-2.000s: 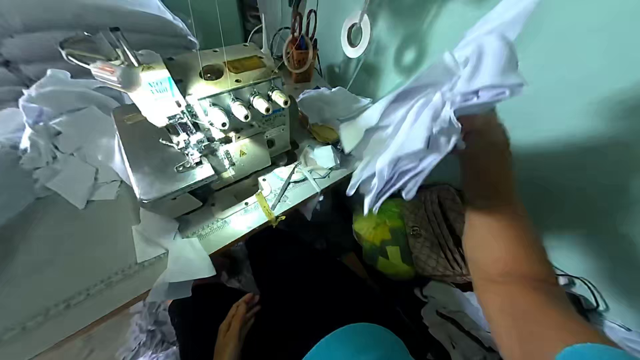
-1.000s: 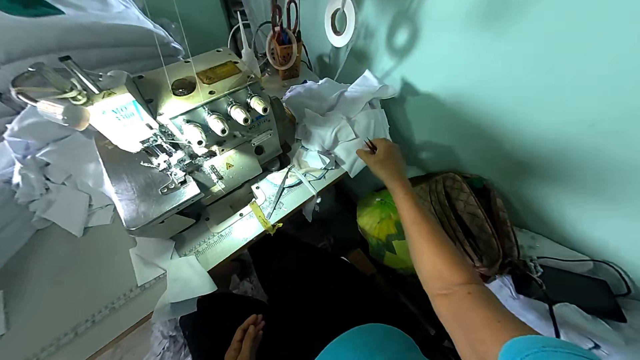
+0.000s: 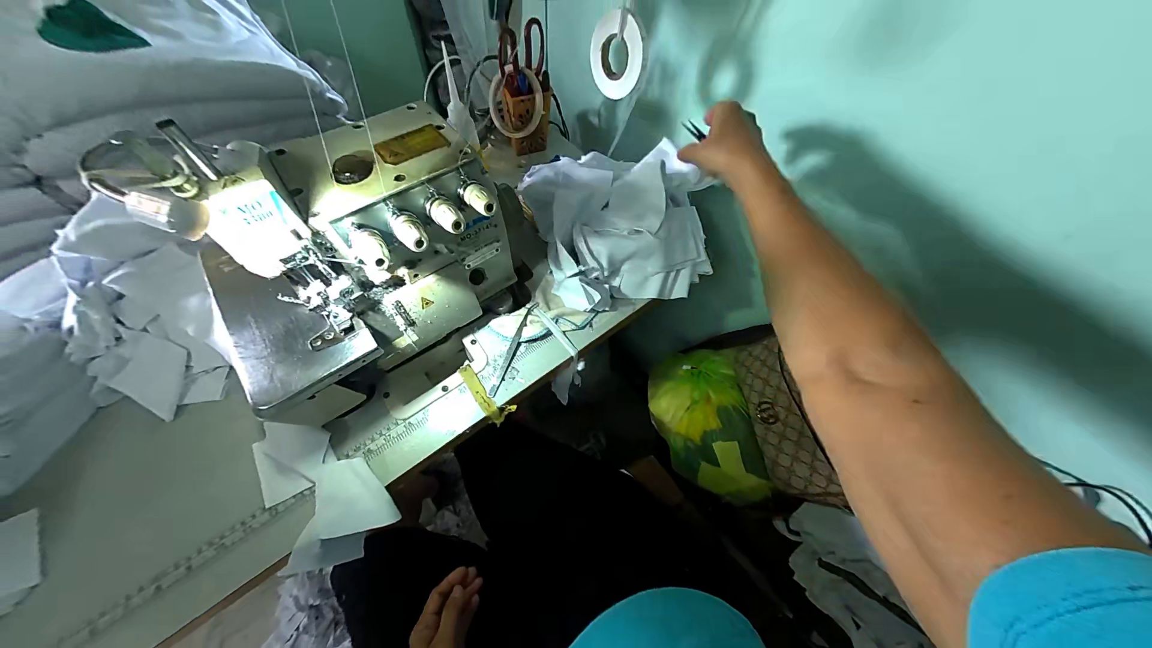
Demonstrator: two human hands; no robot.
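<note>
My right hand [image 3: 731, 146] reaches to the back right, with the dark tips of a small tool [image 3: 694, 130] showing from its fingers. It is at the upper edge of a heap of white fabric pieces [image 3: 641, 220] on the sewing table's right end; whether it also grips fabric cannot be told. My left hand [image 3: 447, 607] rests low by my lap, fingers together and slightly curled, with nothing visible in it. An overlock sewing machine [image 3: 405, 243], its lamp lit, stands left of the heap. Tweezers [image 3: 511, 351] lie on the table in front of the heap.
More white pieces [image 3: 148, 360] lie left of the machine, and a few [image 3: 351, 497] hang at the front edge. A holder with scissors [image 3: 526, 112] stands behind; a white tape roll [image 3: 616, 54] hangs on the wall. A green-yellow bag [image 3: 706, 423] and patterned bag [image 3: 778, 418] sit below right.
My right hand first held a bunch of white pieces up in the air. The pieces then lay on the table's right end, and the hand has since moved up to the heap's far edge.
</note>
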